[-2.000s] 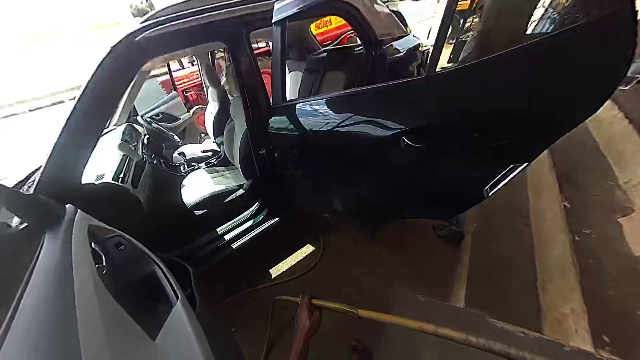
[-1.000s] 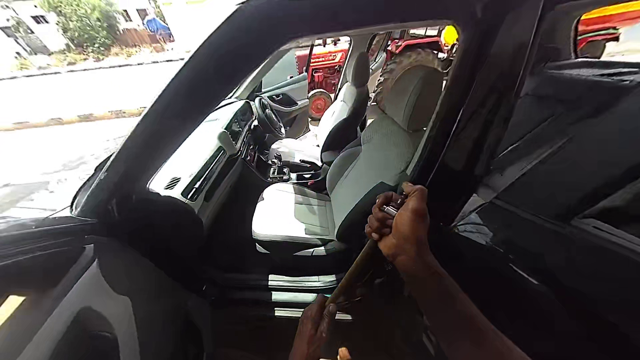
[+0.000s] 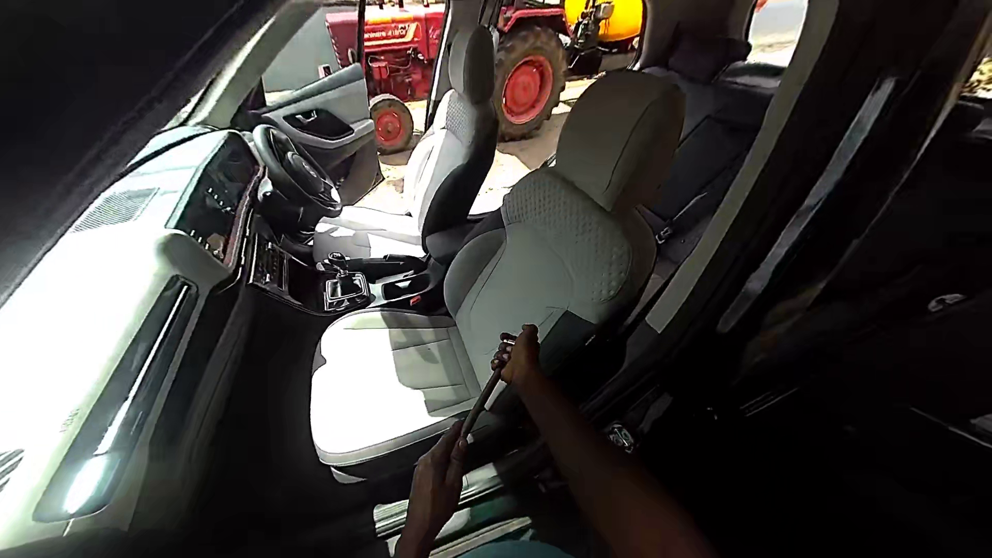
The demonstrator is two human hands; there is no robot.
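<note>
My right hand (image 3: pixel 518 356) is closed on the upper end of a thin hose (image 3: pixel 482 399), close to the side of the front passenger seat's backrest (image 3: pixel 542 263). Lower down, over the door sill (image 3: pixel 473 492), my left hand (image 3: pixel 438 477) grips the same hose. A small shiny metal piece shows at the fingers of my right hand; the hose's tip is mostly hidden there. The light-coloured seat cushion (image 3: pixel 380 380) lies just left of the hose, partly in bright sun.
The dashboard (image 3: pixel 163 256) runs along the left, with the steering wheel (image 3: pixel 298 170) beyond it. A gear lever (image 3: pixel 338 267) stands between the seats. The door pillar (image 3: pixel 744 209) rises on the right. Outside the open far door is a red tractor (image 3: pixel 527 85).
The view has moved closer into the car. Two seconds ago one hand was on the yellowish hose low outside the car; now both hands hold it by the passenger seat.
</note>
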